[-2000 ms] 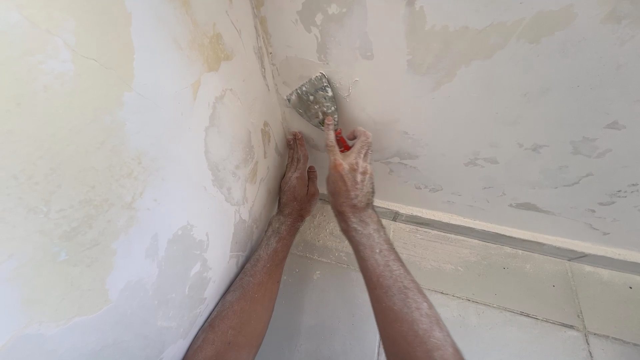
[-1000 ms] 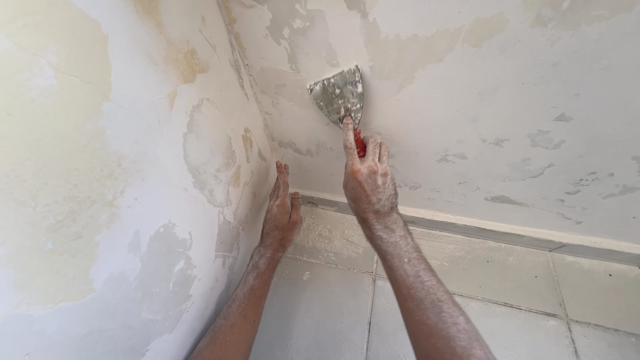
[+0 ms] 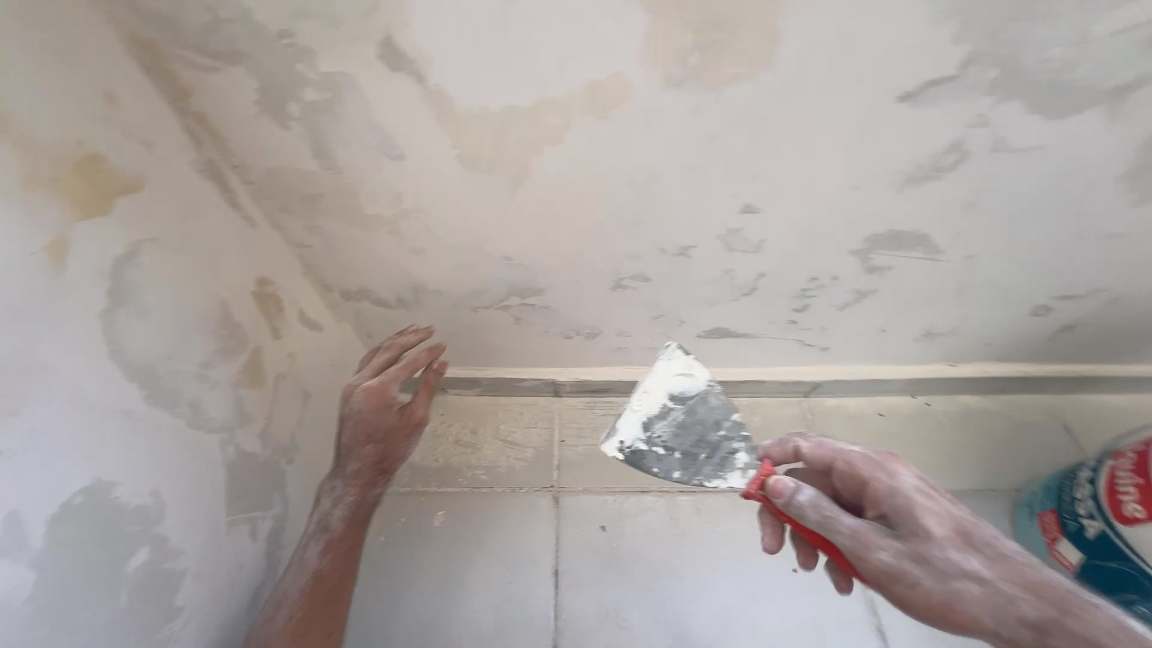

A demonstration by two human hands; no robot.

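Observation:
In my right hand [image 3: 837, 522] is a putty knife [image 3: 688, 423] with a red handle. Its wide metal blade, smeared with white filler, points up and left over the floor tiles. My left hand [image 3: 387, 396] has its fingers raised and holds nothing; it is close to the wall corner, and whether it touches the wall I cannot tell. White dust coats both forearms. The far wall [image 3: 576, 225] and the left wall [image 3: 171, 342] carry uneven patches of grey and yellowish tone.
A blue and white bucket [image 3: 1089, 522] bearing writing stands at the right edge, partly cut off. A narrow skirting ledge [image 3: 630, 387] runs along the foot of the far wall. Light floor tiles [image 3: 468, 558] lie below it.
The putty knife has left the far wall and come down to the right with my right hand, its blade turned leftward. The view has shifted, and the bucket has come into sight.

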